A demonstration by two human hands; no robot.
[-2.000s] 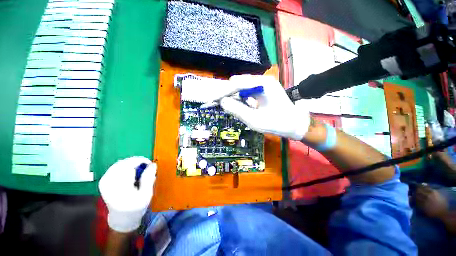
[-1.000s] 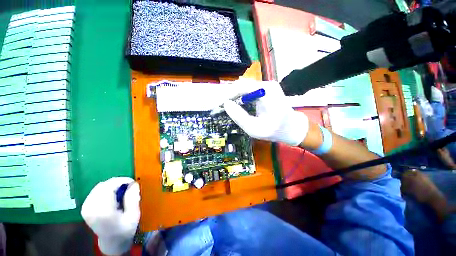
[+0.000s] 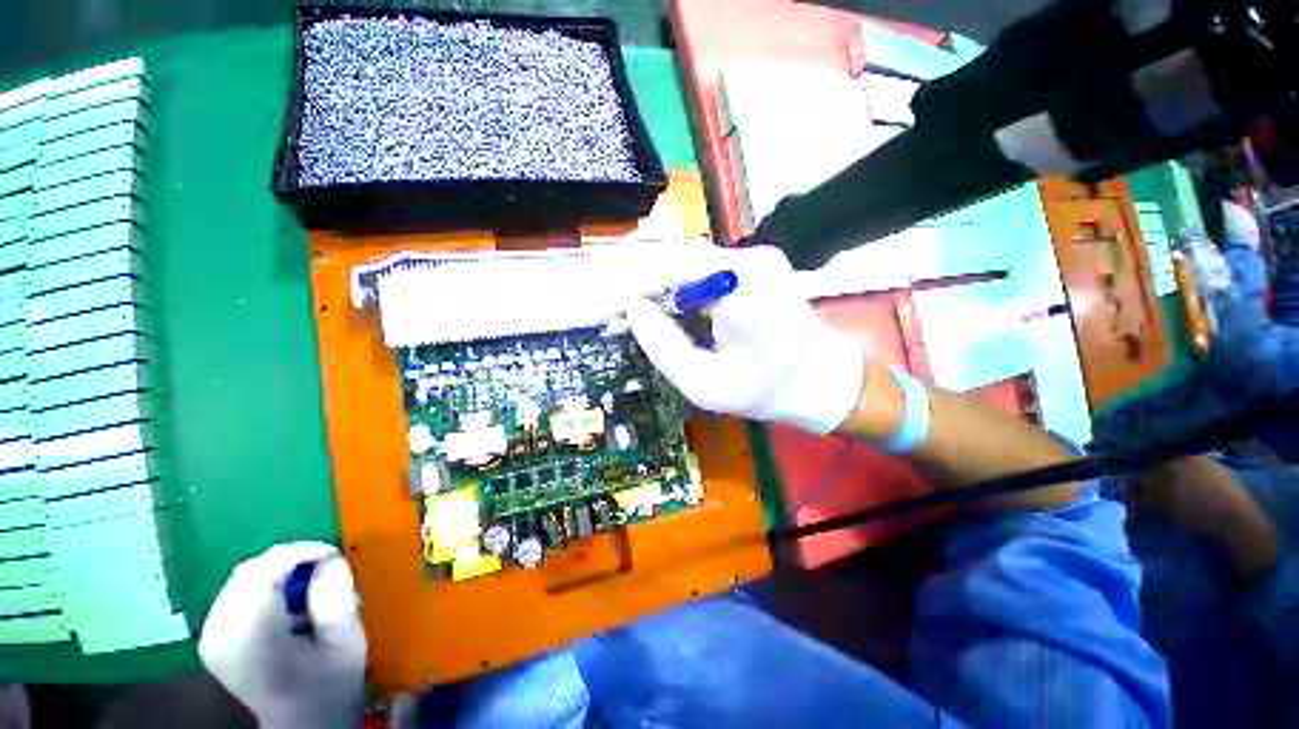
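Observation:
A dark green circuit board (image 3: 549, 442) with yellow and silver parts lies in the orange-brown fixture (image 3: 570, 612). A pale heat sink (image 3: 484, 296) runs along its far edge. My gloved right hand (image 3: 755, 342) holds a blue and white marker pen (image 3: 704, 292). The pen points left and down, its tip at the boundary of heat sink and board; exact contact cannot be told. My gloved left hand (image 3: 289, 634) is at the fixture's near left corner, closed around a small dark blue pen cap (image 3: 299, 595).
A black tray (image 3: 470, 202) of tiny silver screws (image 3: 463, 100) stands beyond the fixture. Pale strips (image 3: 86, 356) lie in rows at left. A black electric screwdriver (image 3: 912, 168) slants in from upper right over pale plates (image 3: 798, 121) on red foam (image 3: 841, 491). Another person's arm (image 3: 1211, 513) shows at right.
The view has shifted, so the fixture and strips appear further left and lower. My right hand with the pen has moved slightly rightward relative to the board. My left hand still holds the cap.

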